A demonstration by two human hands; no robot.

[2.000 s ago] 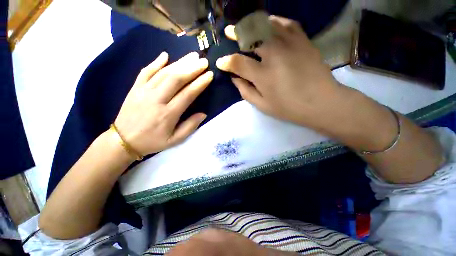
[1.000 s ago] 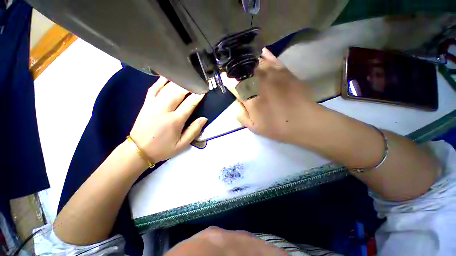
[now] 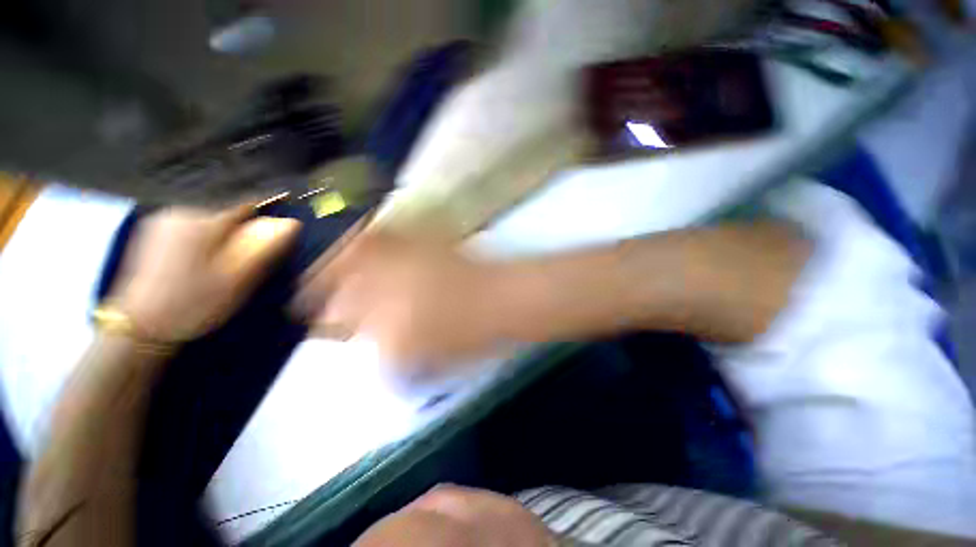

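Note:
The frame is strongly blurred. A navy fabric panel (image 3: pixel 230 369) lies on the white table and hangs over its front edge at the left. The dark, blurred underside of the sewing machine head (image 3: pixel 257 134) is above it at the upper left. My left hand (image 3: pixel 182 267) rests on the panel, fingers towards the needle area. My right hand (image 3: pixel 417 294) is at the panel's right edge, fingers bent and close together; blur hides whether they grip the fabric. The needle and presser foot cannot be made out.
A dark smartphone (image 3: pixel 680 102) lies right of the machine bed (image 3: pixel 487 176). The table's green front edge (image 3: pixel 428 438) runs diagonally. A blue basket (image 3: pixel 733 427) shows beside the lap. Blurred red and dark items lie at the upper right. An orange-yellow strip (image 3: pixel 13 208) is at far left.
The view has swung, so machine and phone appear further left. My right hand has moved back from beside the needle towards the table's front edge. My left hand stays on the panel.

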